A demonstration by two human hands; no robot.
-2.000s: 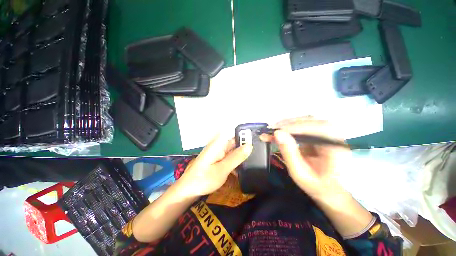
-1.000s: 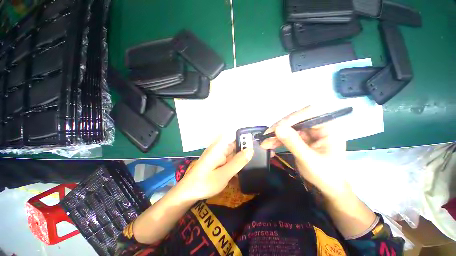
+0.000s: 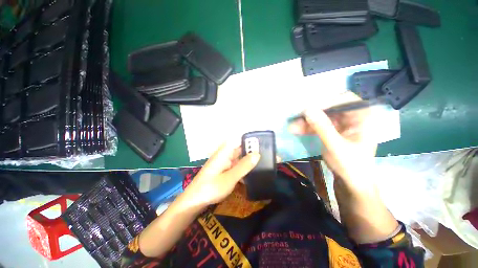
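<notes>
My left hand (image 3: pixel 226 175) holds a black phone case (image 3: pixel 264 167) upright at the near edge of the white paper sheet (image 3: pixel 209 125). Its thumb lies just below the small pale openings at the case's top left. My right hand (image 3: pixel 343 138) is blurred, to the right of the case and apart from it, over the paper. It holds black tweezers (image 3: pixel 356 106), also blurred, pointing left. The tip is too blurred to make out.
Loose black cases (image 3: pixel 165 78) lie left of the paper. More cases (image 3: pixel 335 34) lie stacked and overlapping at the back right. A tall wrapped stack of black trays (image 3: pixel 39 84) stands far left. Below the bench are a red stool (image 3: pixel 44 230), a blue stool (image 3: pixel 160 183) and a pocketed sheet (image 3: pixel 107 220).
My right hand and the tweezers have moved away from the case to the right. My left hand still holds the case, slightly further left.
</notes>
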